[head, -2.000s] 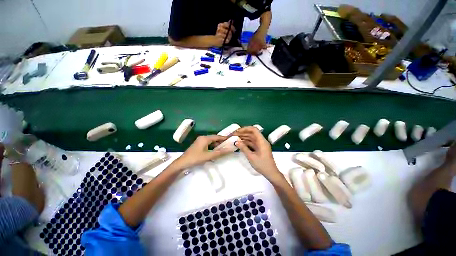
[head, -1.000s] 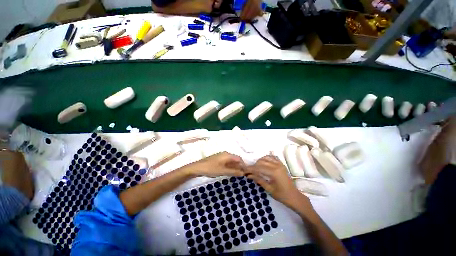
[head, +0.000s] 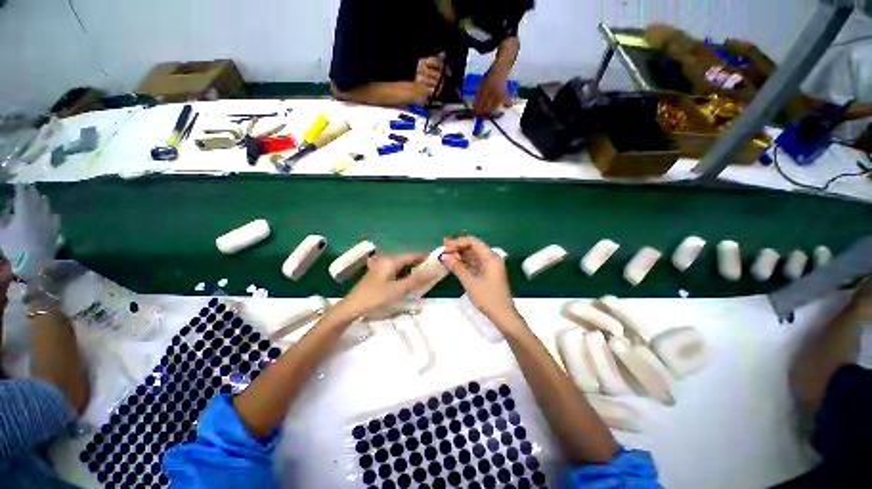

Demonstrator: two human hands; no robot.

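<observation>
My left hand (head: 387, 284) holds a cream plastic housing (head: 429, 271) at the near edge of the green conveyor. My right hand (head: 475, 272) is at the far end of the same housing, with its fingertips on a small black disc (head: 444, 256). My hands partly hide the housing. A clear sheet with rows of black discs (head: 449, 435) lies on the white bench below my hands. A larger disc sheet (head: 182, 392) lies to the left.
Cream housings sit spaced along the green conveyor (head: 574, 205). A pile of housings (head: 621, 351) is at the right. A gloved hand (head: 31, 222) is at the left, and a bare arm at the right edge. A person (head: 421, 48) sits opposite, beside tools and blue cylinders (head: 454, 140).
Both hands have moved up from the disc sheet to the conveyor edge, where they hold a housing. The view has tilted upward, and the housings on the conveyor have shifted.
</observation>
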